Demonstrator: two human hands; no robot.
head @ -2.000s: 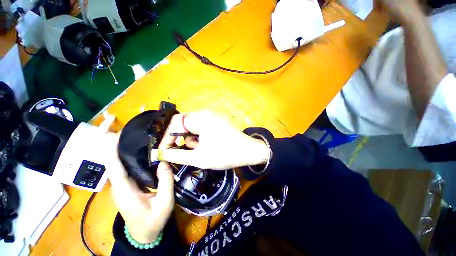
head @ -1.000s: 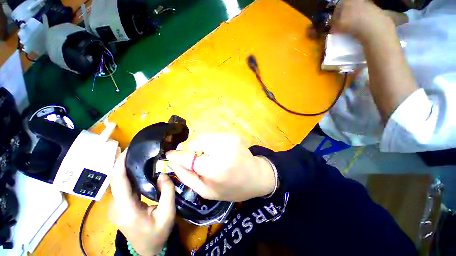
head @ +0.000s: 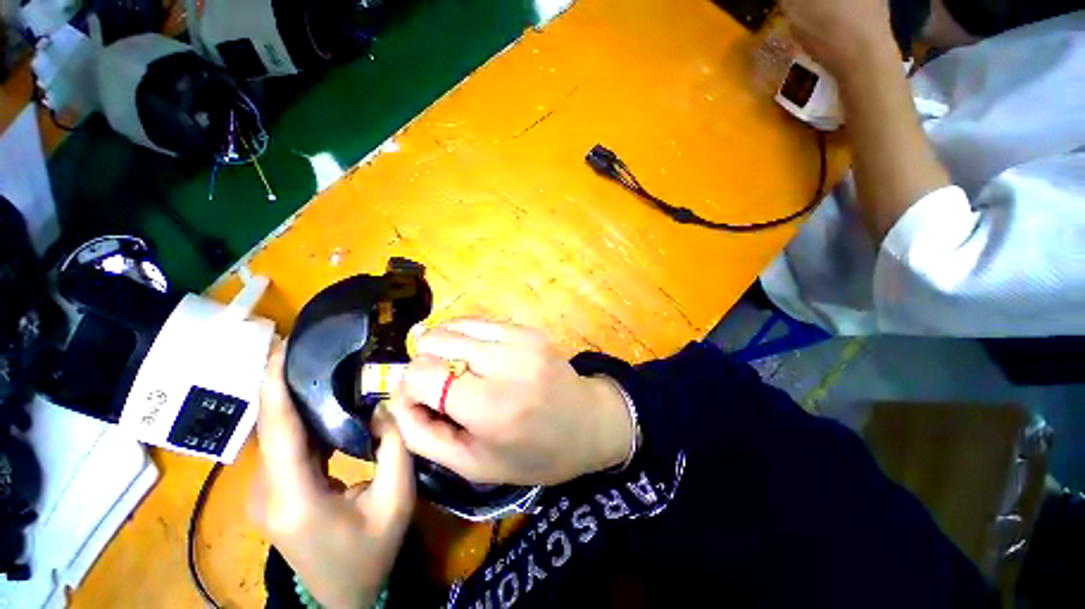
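Observation:
My left hand (head: 339,488) holds a glossy black rounded shell (head: 330,357) from its left and lower side, the thumb near its lower inner edge. A dark circuit board (head: 402,312) shows in the shell's opening. A small yellow-white label or strip (head: 378,380) sits at the shell's inner edge. My right hand (head: 500,399) has its fingers bent at this strip and the board; its fingertips are partly hidden, and I cannot tell what they grip. The camera base (head: 476,494) lies below my right hand, mostly covered by it.
A white camera unit (head: 200,378) with a dark lens panel stands at the left. More white units with loose wires (head: 149,101) are on the green mat (head: 357,101). A black pigtail cable (head: 684,214) lies on the orange tabletop (head: 535,238). Another person's arm (head: 886,143) holds a white unit at upper right.
My right hand has shifted left and turned, now covering most of the base. The shell has tilted a little. The other person's unit and cable have moved on the right side.

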